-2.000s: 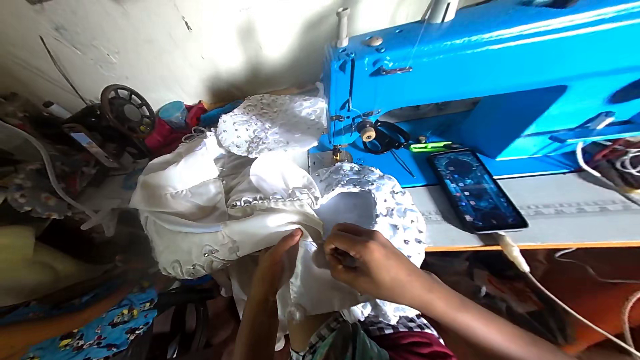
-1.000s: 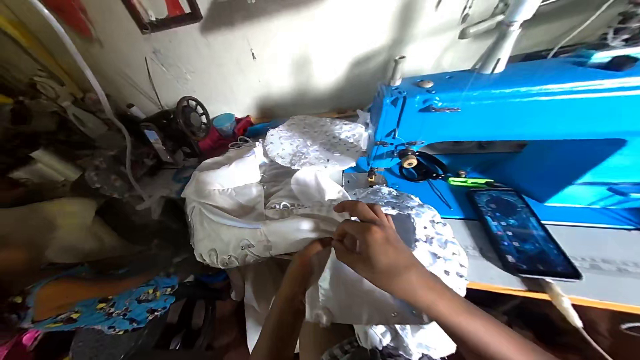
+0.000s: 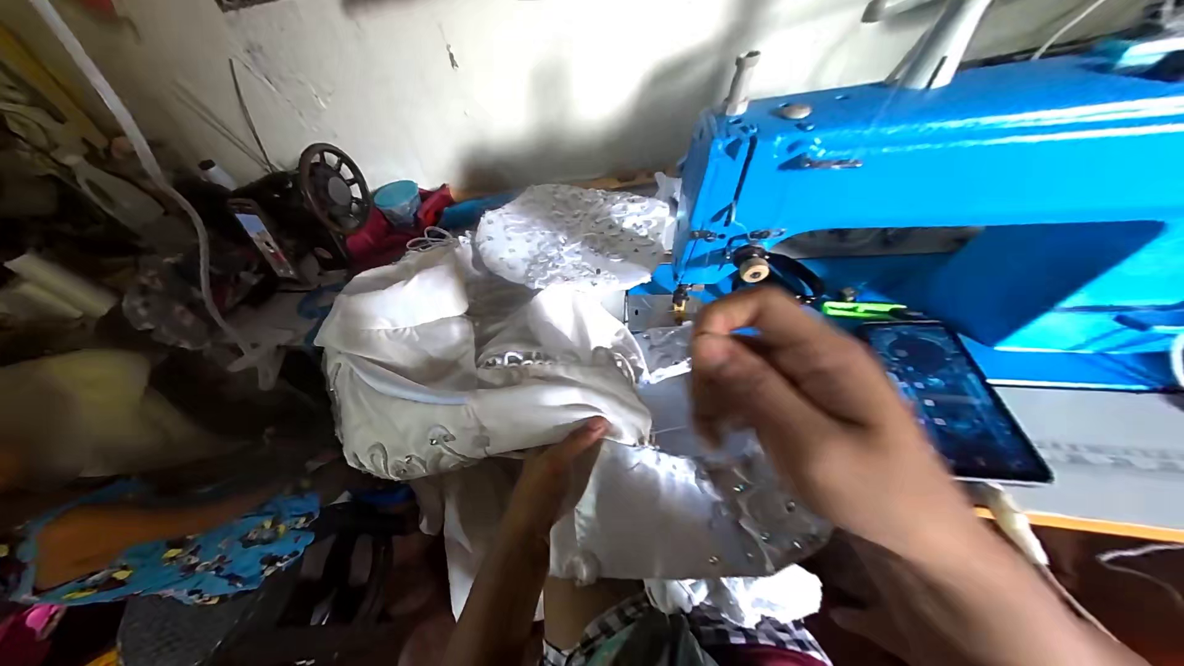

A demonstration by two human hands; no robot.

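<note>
A white satin garment [image 3: 546, 407] with beaded, sequined trim lies bunched over the table edge and my lap, left of a blue sewing machine [image 3: 888, 176]. My left hand [image 3: 560, 467] holds the garment's folded edge, the thumb on top and the other fingers hidden beneath the cloth. Raised above the sequined part at the right is my right hand [image 3: 786, 388], blurred, with thumb and index finger pinched together. A faint thread seems to run from the cloth toward it; no needle can be made out. The machine's presser foot [image 3: 681, 301] is just beyond that hand.
A smartphone [image 3: 953, 398] with a cable attached lies on the table at the right, beside a bright green tool [image 3: 865, 309]. A black handwheel [image 3: 334, 189] and a blue cup [image 3: 398, 202] stand at the back left. Another person's arm [image 3: 139, 536] shows at the lower left.
My right hand has lifted off the cloth beside my left hand and moved up and to the right. My left hand stays on the garment's edge. The view has shifted closer.
</note>
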